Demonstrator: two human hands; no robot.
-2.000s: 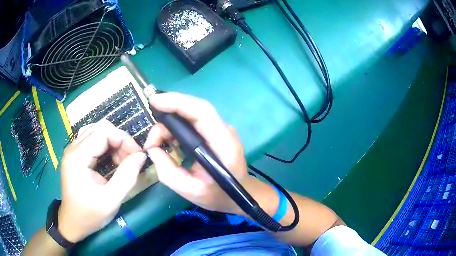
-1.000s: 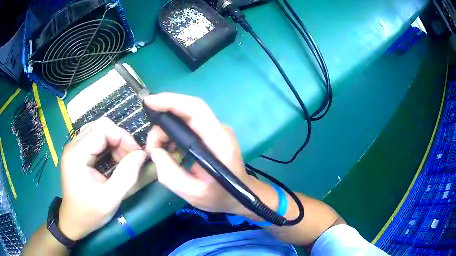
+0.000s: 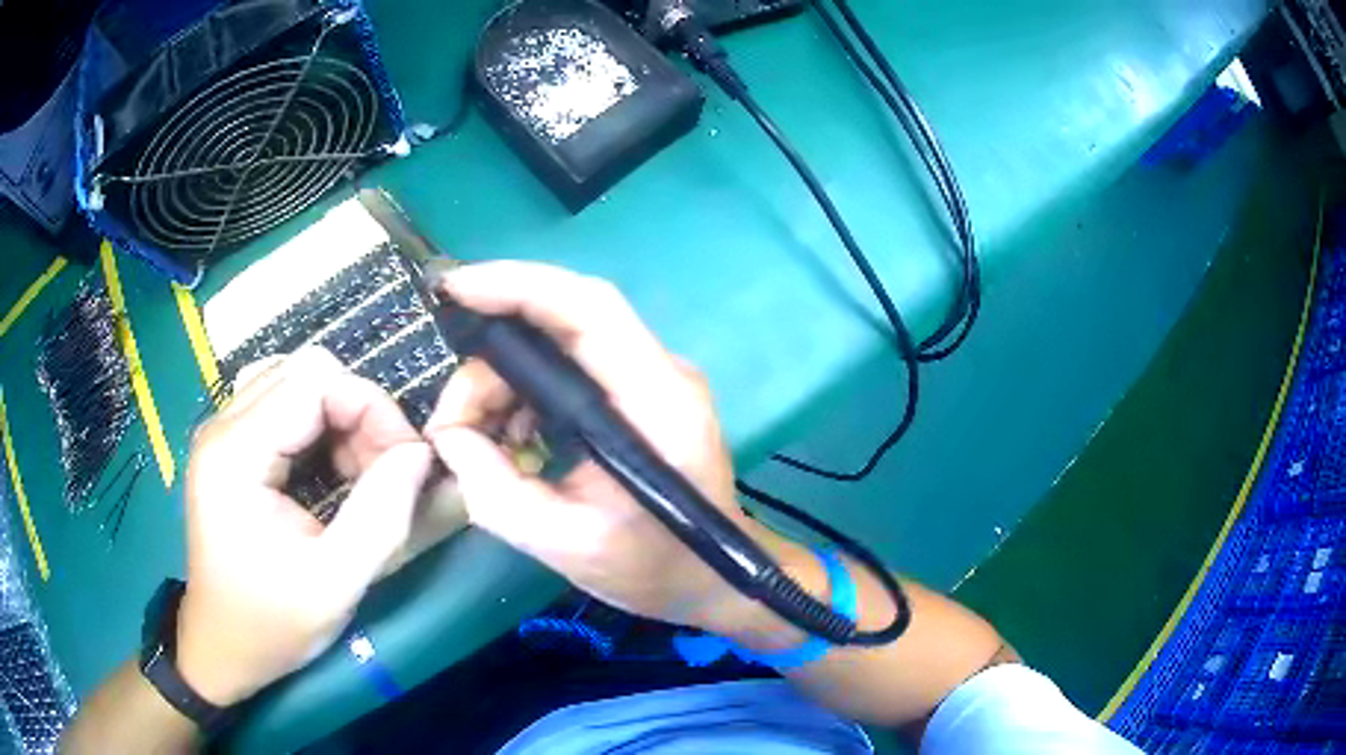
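The circuit board panel point(image 3: 381, 328) shows dark rows in a cream holder point(image 3: 303, 270), partly hidden under both hands. My right hand point(image 3: 591, 443) holds the black soldering iron point(image 3: 620, 454); its barrel points up and left over the holder's top corner. My right thumb and a finger also meet my left fingertips over the panel. My left hand point(image 3: 303, 516) has its thumb and index finger pinched together there. Whatever lies between the fingertips is too small to make out. A dark, spiky pile of leaded components point(image 3: 89, 391) lies at the left between yellow tape lines.
A blue fan with a round wire grille point(image 3: 248, 155) stands behind the holder. A black tray of silvery bits point(image 3: 591, 111) is at the top centre. Black cords point(image 3: 827, 207) loop across the green mat point(image 3: 797, 339). Bubble wrap point(image 3: 22, 649) lies at the far left edge.
The iron's barrel and handle have shifted slightly in my right hand. The fingertips of both hands stay together at nearly the same spot over the panel.
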